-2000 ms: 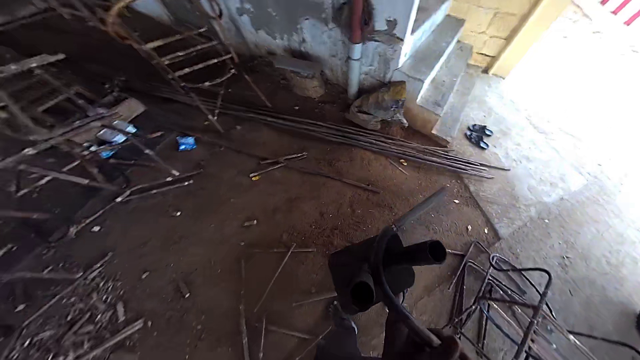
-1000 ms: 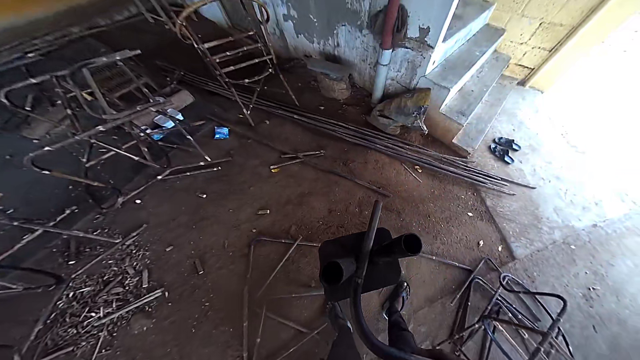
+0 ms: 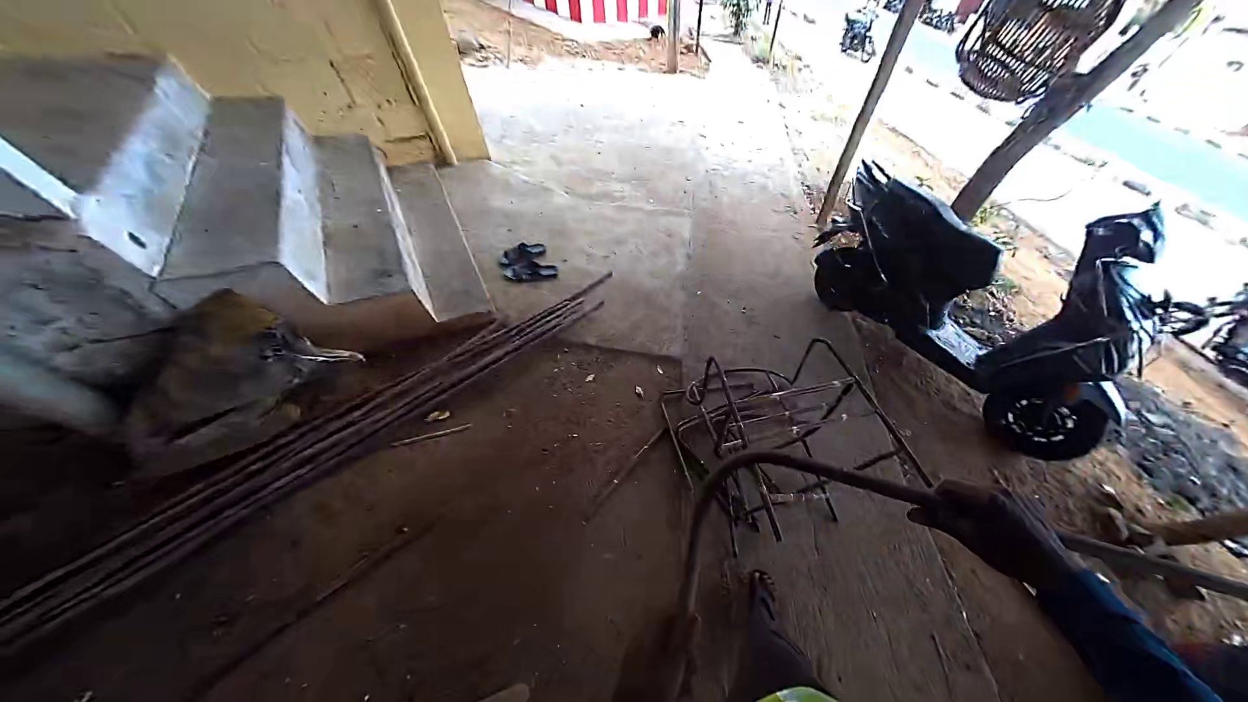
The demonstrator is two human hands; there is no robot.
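A long rod [image 3: 829,470], perhaps cane, has a rounded bend near one end and crosses the lower right of the view. My right hand [image 3: 990,531] is closed around its straight part, with the sleeved arm coming in from the lower right. From the bend, the other end runs down to the bottom middle, where a dark blurred shape might be my left hand; I cannot tell. Beyond the rod, a frame of thin bent bars [image 3: 780,419] stands on the floor. To the left lies a bundle of long thin poles [image 3: 390,409].
Concrete steps [image 3: 234,195] rise at the left, with a crumpled sack [image 3: 214,375] beside them. Dark sandals [image 3: 529,263] lie on the concrete floor. A scooter [image 3: 975,312] is parked at the right, near a slanted wooden post [image 3: 1072,93] and a woven cane basket-like item [image 3: 1033,44].
The view has swung far to the right. The bent rod, earlier at the dark block with two short tubes, now shows away from it, with that block out of view.
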